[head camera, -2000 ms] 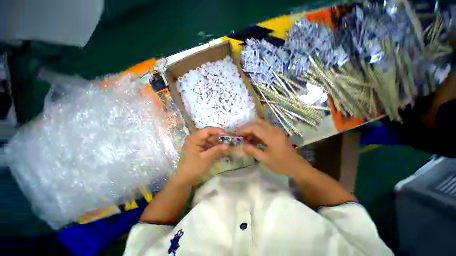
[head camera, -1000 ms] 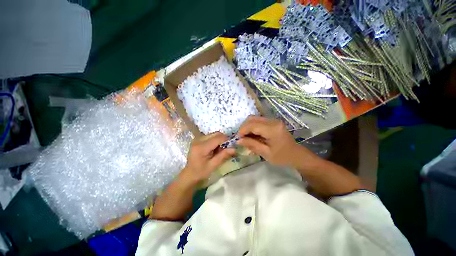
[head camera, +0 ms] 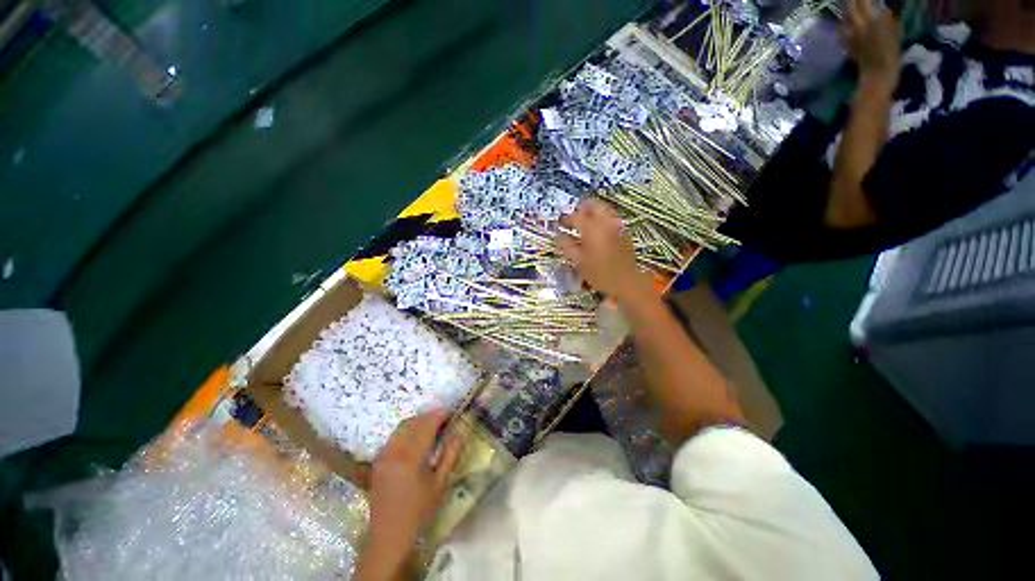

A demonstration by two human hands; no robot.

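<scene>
Rod assemblies (head camera: pixel 516 323) with thin pale-gold stems and small grey-silver heads lie in fanned piles on the bench. My right hand (head camera: pixel 602 247) is over the middle of the piles, fingers among the stems and heads; whether it grips one is unclear. An open cardboard box (head camera: pixel 341 460) holds many small white plastic parts (head camera: pixel 380 375). My left hand (head camera: pixel 411 471) is at the box's near right corner, fingers curled near the white parts; what is between its fingertips is too small to tell.
Crinkled bubble wrap (head camera: pixel 216 511) lies left of the box. A person (head camera: pixel 919 136) in dark patterned clothing is at the bench's far right end, a hand raised near more rods. A grey vented crate (head camera: pixel 965 306) stands at right. A brown carton (head camera: pixel 732 363) is below the bench edge.
My hands have parted from the small grey piece they held together. My right hand has reached out to the rod piles; my left stays by the box. The view has turned right, showing the other person.
</scene>
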